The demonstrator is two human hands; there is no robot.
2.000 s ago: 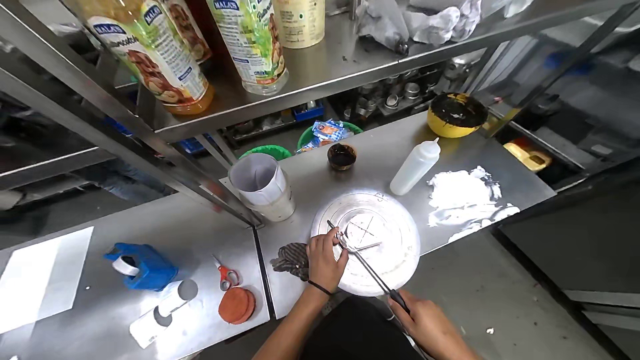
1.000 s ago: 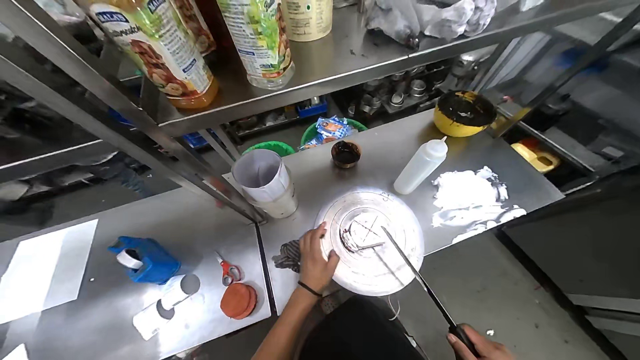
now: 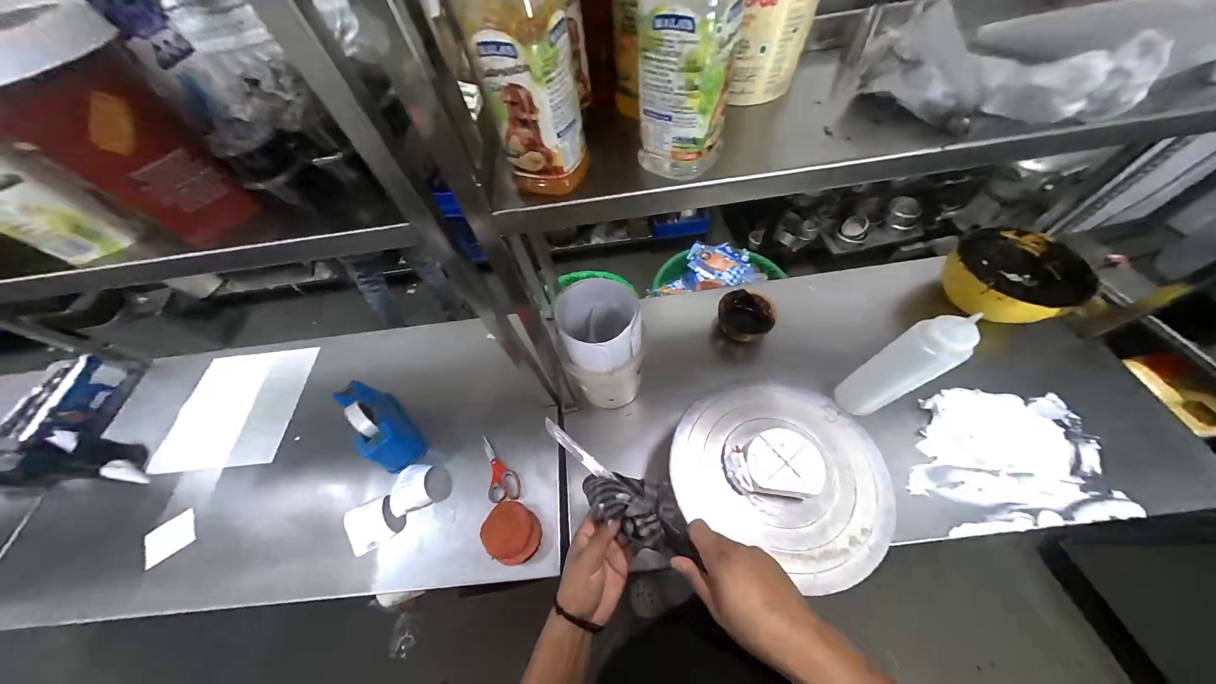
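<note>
My left hand grips a dark striped cloth wrapped around a long metal blade, whose tip points up and left. At the cloth's right side, my right hand is closed low down; the tool's handle is hidden, probably by this hand and the cloth. Just right of the cloth is a round metal turntable. On its middle lie a small white disc marked with a cross and a short flat strip. Left of the blade are red-handled scissors and round orange-brown pieces.
A white squeeze bottle, a small dark bowl, a paper-lined tub and a yellow bowl stand behind the turntable. White cream is smeared at right. A blue tape dispenser sits left. A steel shelf with bottles crosses above.
The long blade has moved from over the turntable to the cloth at its left. My left hand has left the turntable and taken hold of the cloth. The view has swung left.
</note>
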